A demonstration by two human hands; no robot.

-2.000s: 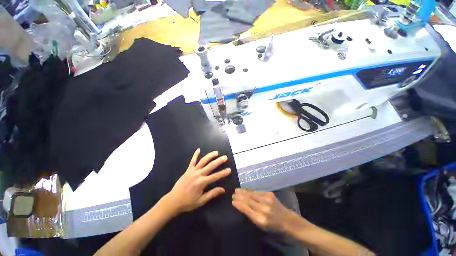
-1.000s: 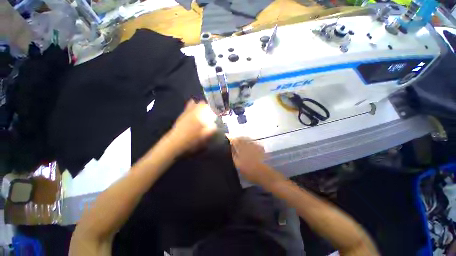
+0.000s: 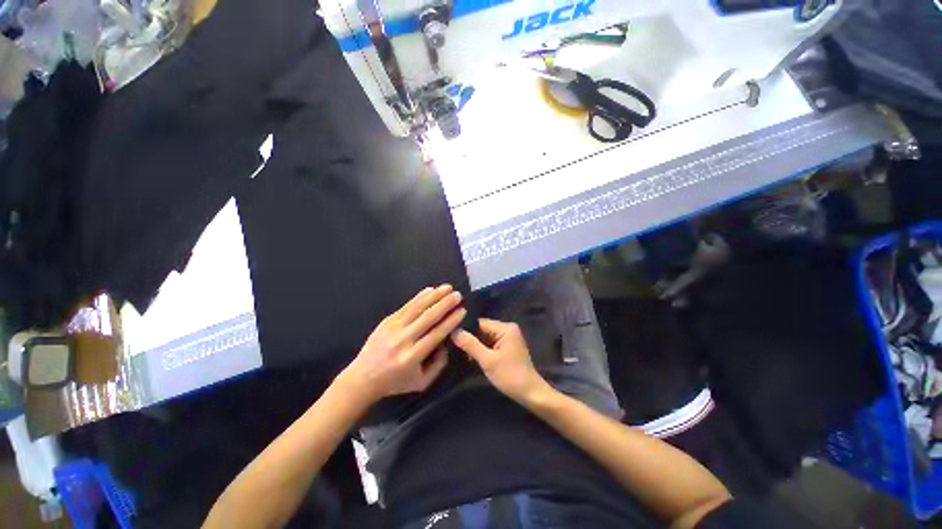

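A black fabric panel (image 3: 346, 227) runs from the presser foot (image 3: 421, 129) of the white sewing machine (image 3: 661, 41) down over the table's front edge. My left hand (image 3: 408, 346) lies on the panel near its right edge, fingers together. My right hand (image 3: 501, 356) is beside it, thumb and fingers closed on the panel's edge. The panel's lower end is partly hidden by my hands. Black-handled shears (image 3: 609, 103) lie on the machine bed, over a yellow ring (image 3: 561, 95).
A stack of cut black panels (image 3: 145, 176) is at the left. A taped cardboard piece (image 3: 95, 362) with a small square object (image 3: 49, 362) is at the left corner. A blue bin (image 3: 878, 444) with scraps stands at the right, another blue bin (image 3: 95, 491) at lower left.
Both hands have moved from beside the needle down past the table's front edge. The panel lies flatter, and the view has tipped down, so the machine sits higher in the picture.
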